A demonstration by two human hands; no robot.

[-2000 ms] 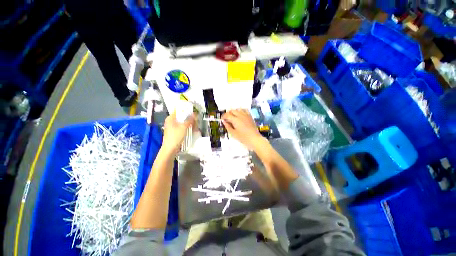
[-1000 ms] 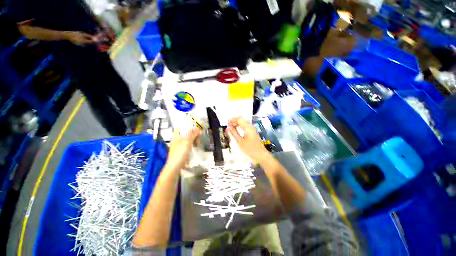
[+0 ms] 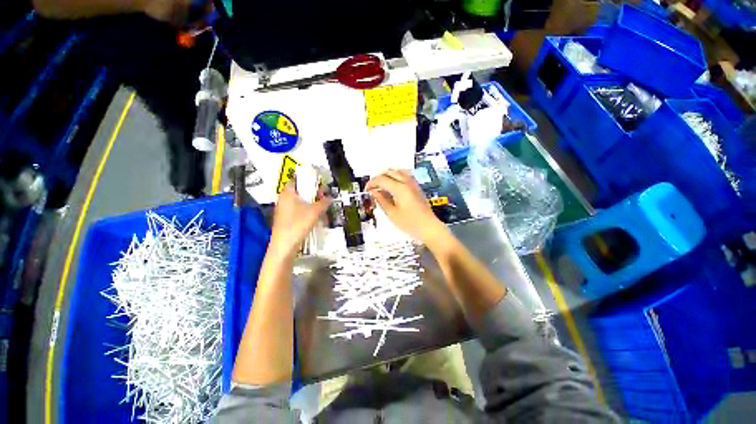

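Note:
My left hand [image 3: 297, 214] is at the left side of the narrow dark fixture [image 3: 344, 186], holding a bunch of white rods that shows between and below its fingers. My right hand [image 3: 399, 200] is at the fixture's right side, its fingertips pinching the end of a small white rod [image 3: 352, 197] that lies across the fixture. A loose pile of white rods [image 3: 375, 281] lies on the dark metal plate [image 3: 331, 352] just below the fixture.
A blue tote [image 3: 87, 273] heaped with white rods stands at left. Red-handled scissors [image 3: 361, 72] lie on the white machine [image 3: 331, 116]. A clear bag [image 3: 520, 203], a blue stool [image 3: 661, 240] and blue bins are at right. A person in dark clothes [image 3: 166, 91] stands upper left.
The view has shifted, so the machine sits higher in the picture. My hands, apart at the fixture a second ago, now have a rod across it. The standing person is mostly cut off by the top edge.

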